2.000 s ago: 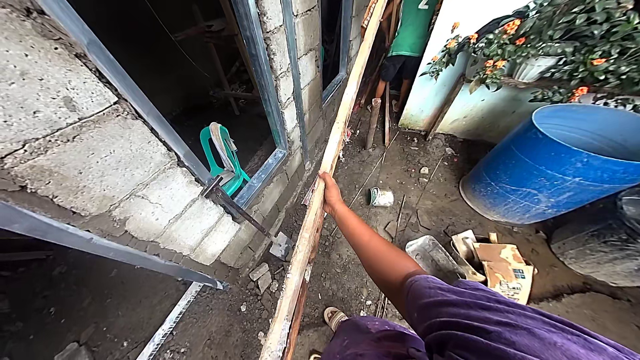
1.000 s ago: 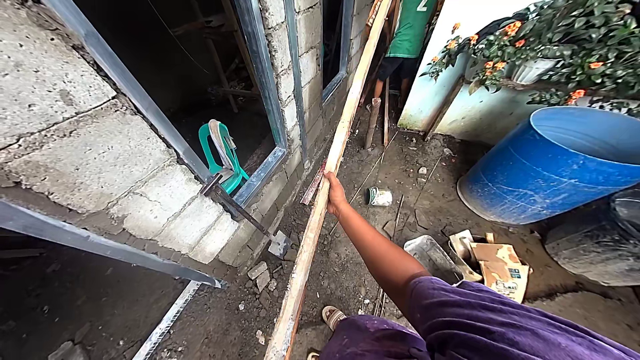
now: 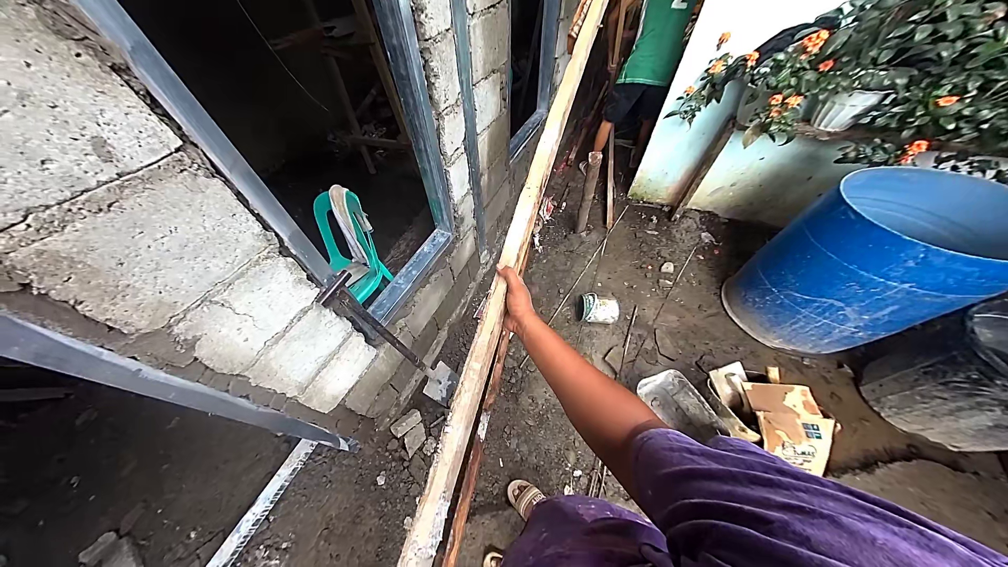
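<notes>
My right hand is closed around the right side of a long, pale wooden board, near the middle of its visible length. The board slants from the bottom centre up to the top edge. A thinner, reddish-brown wood strip runs beside and below its lower half. My left hand is not in view. Left of the board, a long-handled tool with a flat metal blade leans on the concrete block wall. A small paint-smeared can lies on its side on the ground to the right of my hand.
Metal frames edge the wall openings; a green plastic chair stands inside one. A person in a green shirt is beyond the board. At right are a blue drum, a dark container, a torn cardboard box and flowering plants.
The reddish-brown strip shows along the lower board's right side, where it was mostly hidden one second ago. My right hand keeps its hold, with the board shifted slightly left.
</notes>
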